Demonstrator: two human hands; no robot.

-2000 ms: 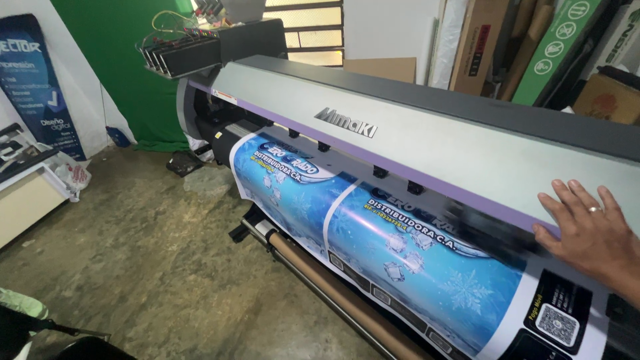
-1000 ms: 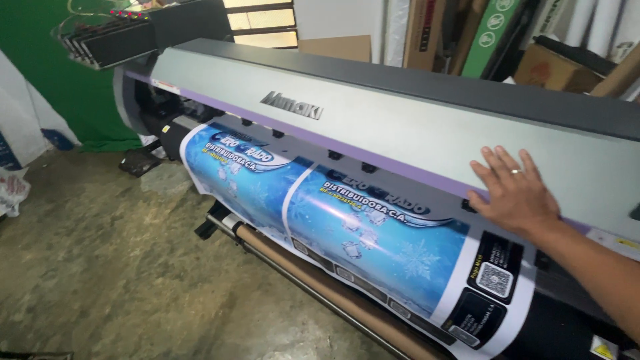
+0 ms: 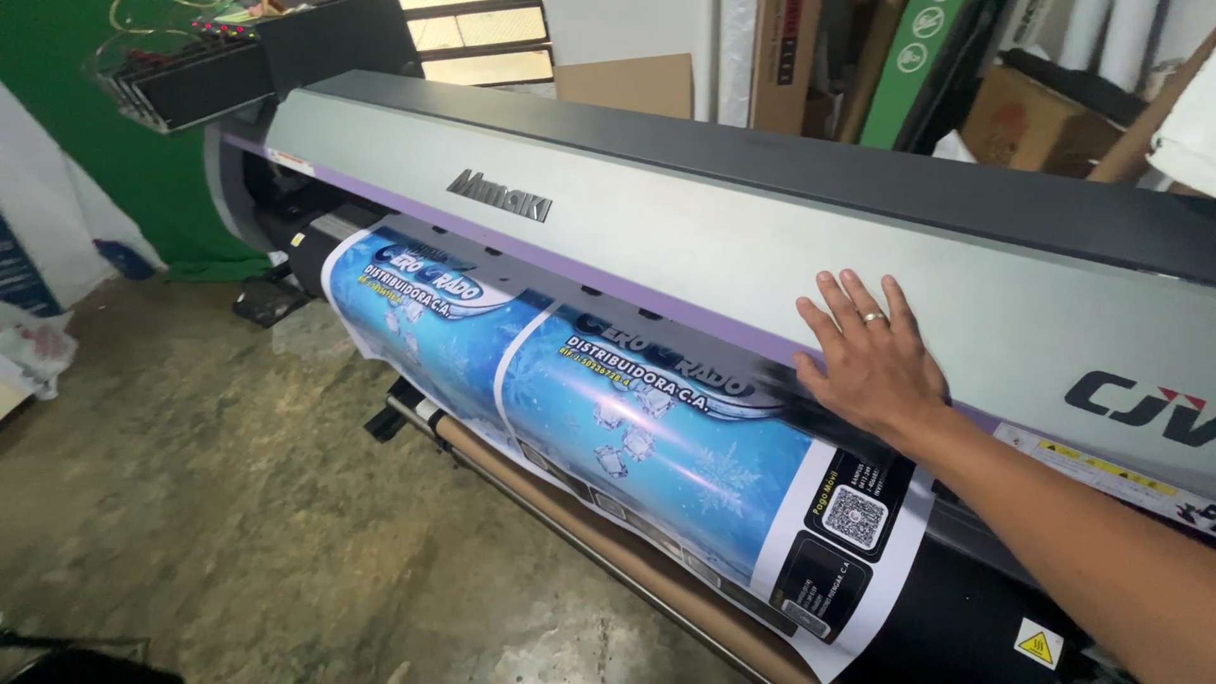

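Observation:
My right hand (image 3: pixel 869 361), with a ring on one finger, lies palm down and fingers spread on the lower part of the pale front cover (image 3: pixel 665 237) of a Mimaki wide-format printer, near its purple edge strip. It holds nothing. Below and left of the hand, a printed sheet (image 3: pixel 655 456) drapes over the printer's dark front platen. It shows two blue panels with ice cubes and snowflakes, plus black boxes with printed codes at the right. The sheet's upper edge passes under the cover. A brown paper roll or tube (image 3: pixel 570 484) and a metal bar run beneath it. My left hand is out of view.
Black ink-supply units (image 3: pixel 199 85) with thin tubes and small red lights stand at the printer's far left end, before a green backdrop (image 3: pixel 57 114). Cardboard boxes (image 3: pixel 1031 119) and rolls lean behind the printer. A plastic bag (image 3: pixel 38 347) lies at the left on the concrete floor (image 3: pixel 237 494).
My right hand has shifted left along the cover, closer to the maker's name, and remains spread. The view has swung to the right.

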